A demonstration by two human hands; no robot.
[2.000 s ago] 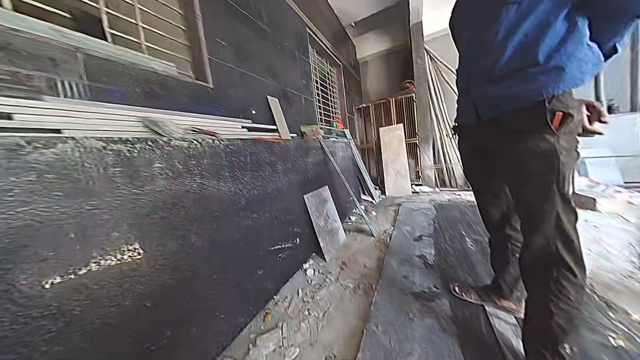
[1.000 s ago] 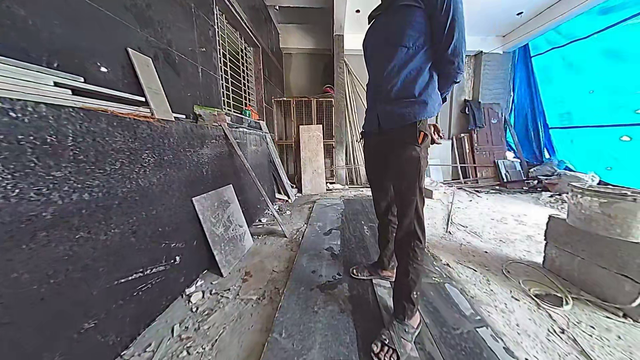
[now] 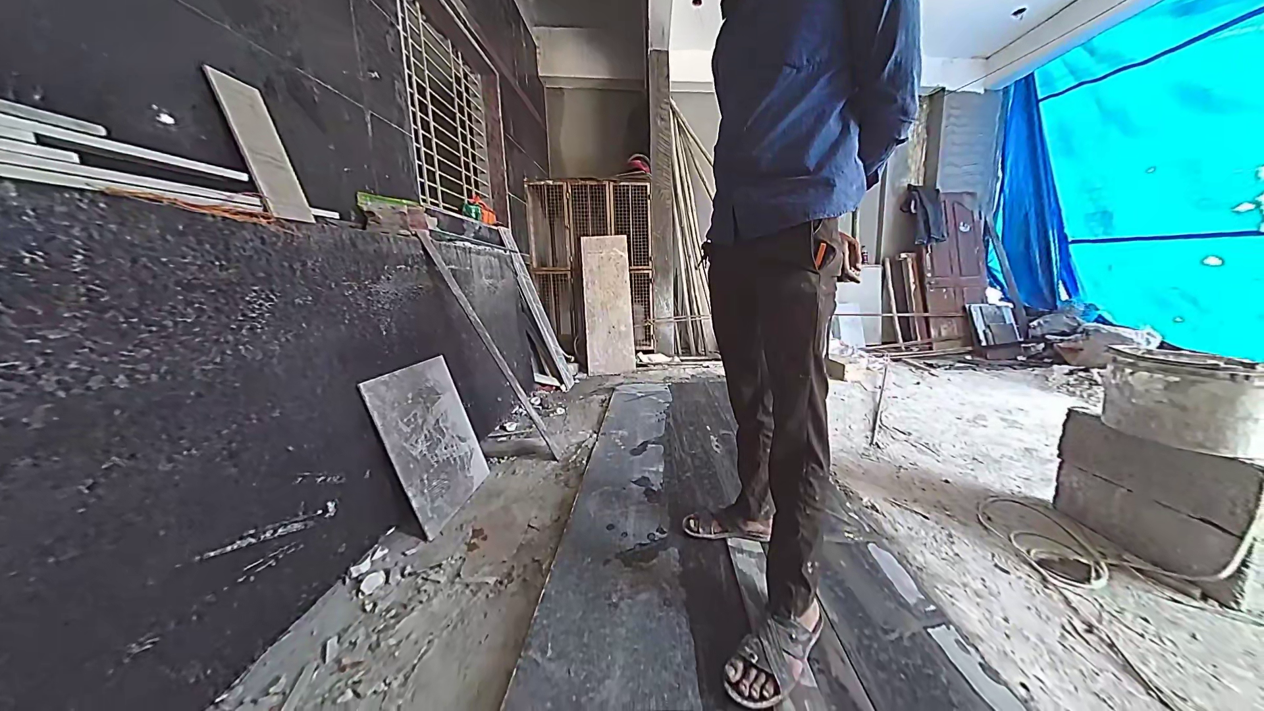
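Observation:
Neither my left hand nor my right hand shows in the head view. Ahead of me another person in a blue shirt (image 3: 790, 128) and dark trousers stands in sandals on long dark boards or slabs (image 3: 612, 553) laid on the floor. That person's hand (image 3: 847, 259) hangs behind the body near a pocket with an orange item in it. At the left, a square grey tile (image 3: 425, 439) leans against the low dark wall (image 3: 197, 395). A narrow tile strip (image 3: 259, 143) leans on the ledge above, beside a stack of pale strips (image 3: 118, 158).
Rubble (image 3: 370, 573) lies along the wall's foot. Long strips (image 3: 489, 341) lean farther on, before a wire-mesh cabinet (image 3: 553, 227) and an upright board (image 3: 607, 306). At right are a crusted bucket (image 3: 1180, 400) on blocks (image 3: 1155, 494), a coiled hose (image 3: 1057, 563) and a blue tarpaulin (image 3: 1165, 168).
The view has swung to the right, bringing the tarpaulin, bucket and blocks into sight. The other person's arm, bent in front at first, is now held behind the back.

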